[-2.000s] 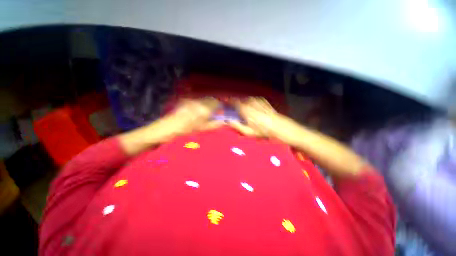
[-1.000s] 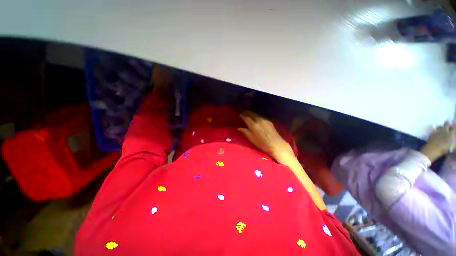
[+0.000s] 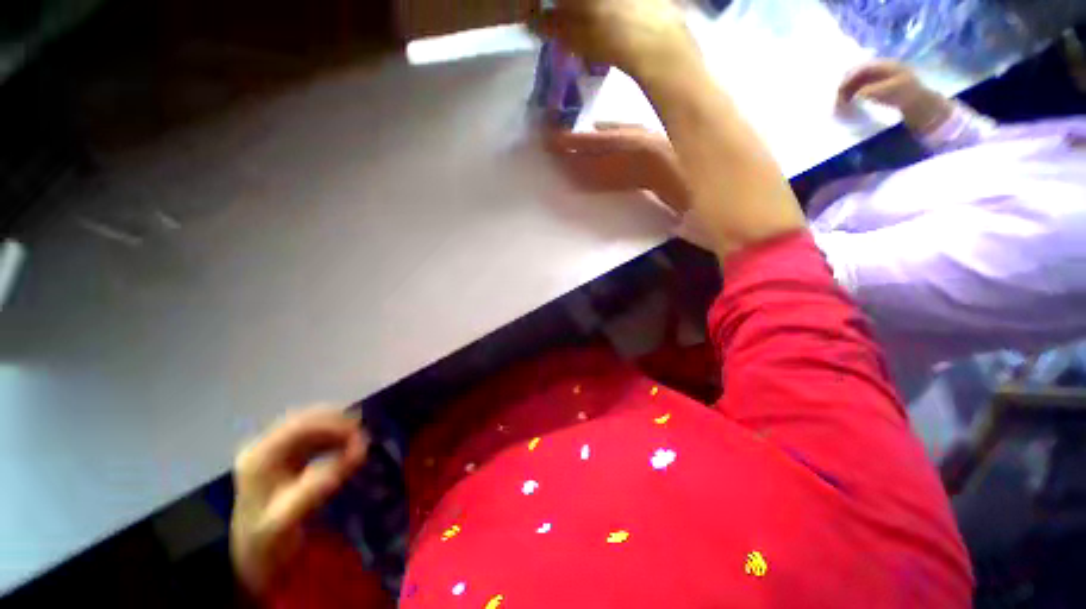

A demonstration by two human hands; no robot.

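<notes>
My right hand [image 3: 619, 33] reaches far across the white table [image 3: 298, 274] to the top of the picture, its fingertips dark and blurred. Dark purple packs [image 3: 554, 86] stand just below its fingers; whether it grips one cannot be told. My left hand [image 3: 292, 482] is at the table's near edge at the lower left, blurred, with fingers curled and a gap between thumb and forefinger. Nothing shows in it.
A co-worker in lilac [image 3: 953, 256] sits at the right. One of their hands [image 3: 625, 161] lies beside the packs under my right forearm; the other [image 3: 887, 89] is at the table's right. A purple-blue heap [image 3: 941, 30] lies at the far right. A brown carton [image 3: 459, 14] stands at the far edge.
My right hand has gone from my lap far out over the table. My left hand has come up from the blue crate to the table edge. The view has turned.
</notes>
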